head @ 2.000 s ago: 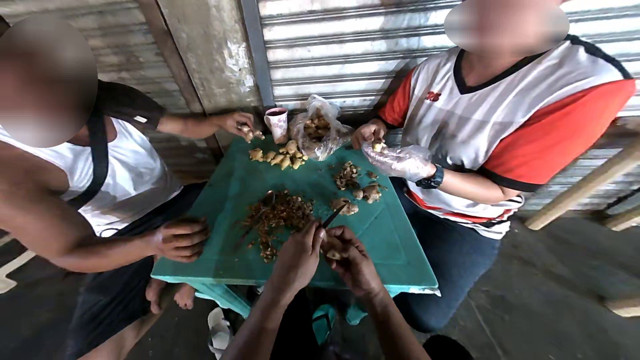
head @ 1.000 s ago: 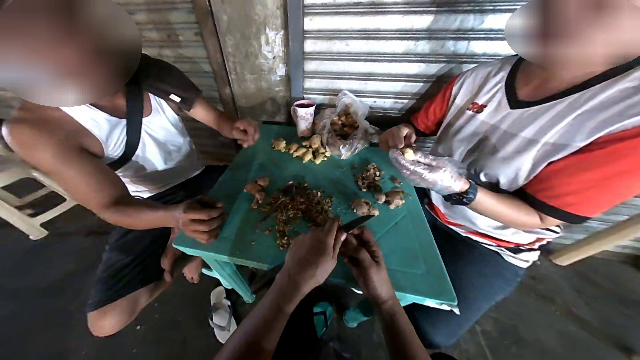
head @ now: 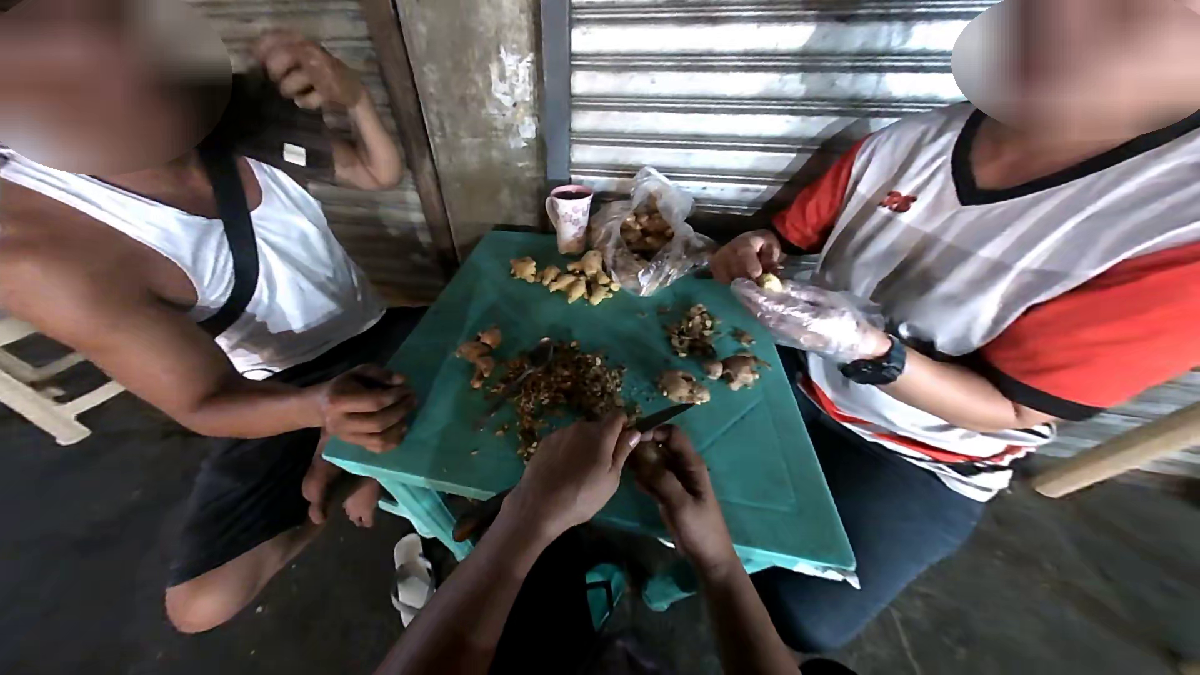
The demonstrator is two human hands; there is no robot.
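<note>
At the near edge of the green table [head: 787, 487], my left hand [head: 577, 464] is closed around a knife [head: 664, 416], whose dark blade points to the right. Close beside it my right hand [head: 680, 478] grips a piece of ginger root [head: 647, 457], mostly covered by the fingers. Beyond my hands lies a heap of brown peelings [head: 572, 380]. Unpeeled ginger [head: 682, 386] rests just past the blade, with more ginger [head: 738, 370] to its right. Paler ginger pieces [head: 581, 278] lie at the table's far side.
A floral cup [head: 570, 220] and a clear plastic bag of ginger [head: 647, 234] stand at the back. Smaller peelings [head: 694, 331] lie right of centre, a ginger root [head: 480, 354] at left. People sit on both sides; the right one holds a pale piece in a plastic-covered hand [head: 811, 319].
The person on the left has raised one hand from the table's far corner to near the head. My hands stay together at the near edge with knife and ginger.
</note>
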